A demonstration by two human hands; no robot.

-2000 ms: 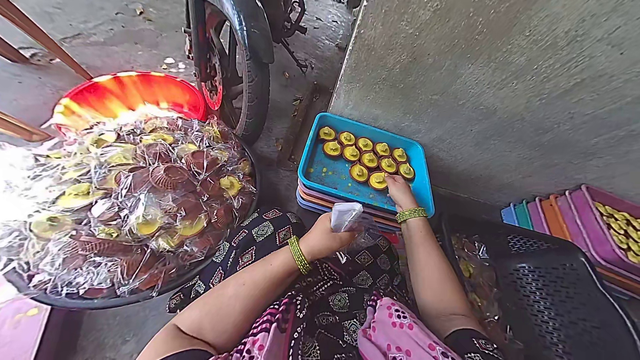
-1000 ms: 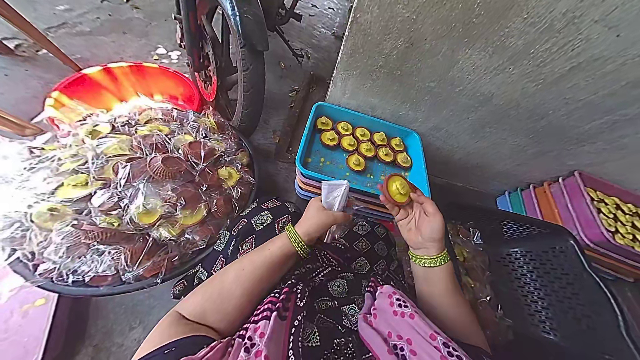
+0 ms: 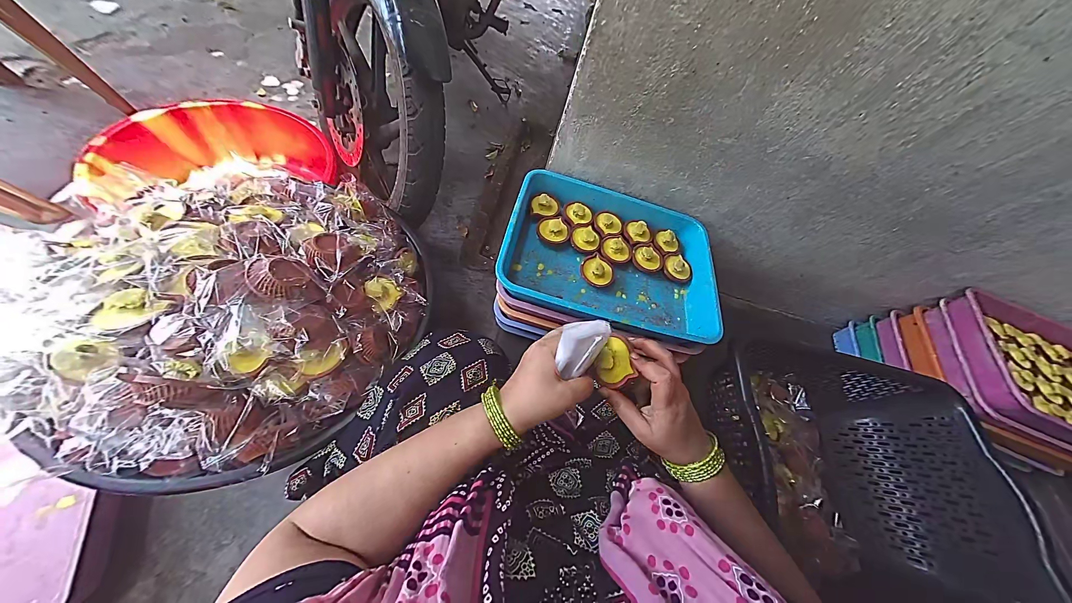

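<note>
My left hand [image 3: 544, 377] grips a folded bundle of white plastic bags [image 3: 580, 347] just in front of the blue tray. Close beside it, my right hand [image 3: 662, 402] holds a clay diya lamp filled with yellow wax [image 3: 615, 362], its rim next to the bundle. Green bangles circle both wrists. Several more yellow-filled diyas [image 3: 615, 249] stand in rows in the blue plastic tray [image 3: 687, 322], which tops a stack of trays. At left, a wide black basin [image 3: 226, 479] is heaped with diyas in clear plastic wrappers [image 3: 285, 276].
A red plastic tub [image 3: 209, 138] stands behind the heap, near a motorcycle wheel [image 3: 419, 126]. A concrete wall [image 3: 804, 151] rises beyond the tray. At right are a black perforated crate [image 3: 913, 469], wrapped diyas [image 3: 791, 469] and tilted stacked trays [image 3: 976, 360] holding yellow pieces.
My right hand has lifted a diya out of the blue tray and brought it across to my left hand. The left hand keeps its hold on the white bundle.
</note>
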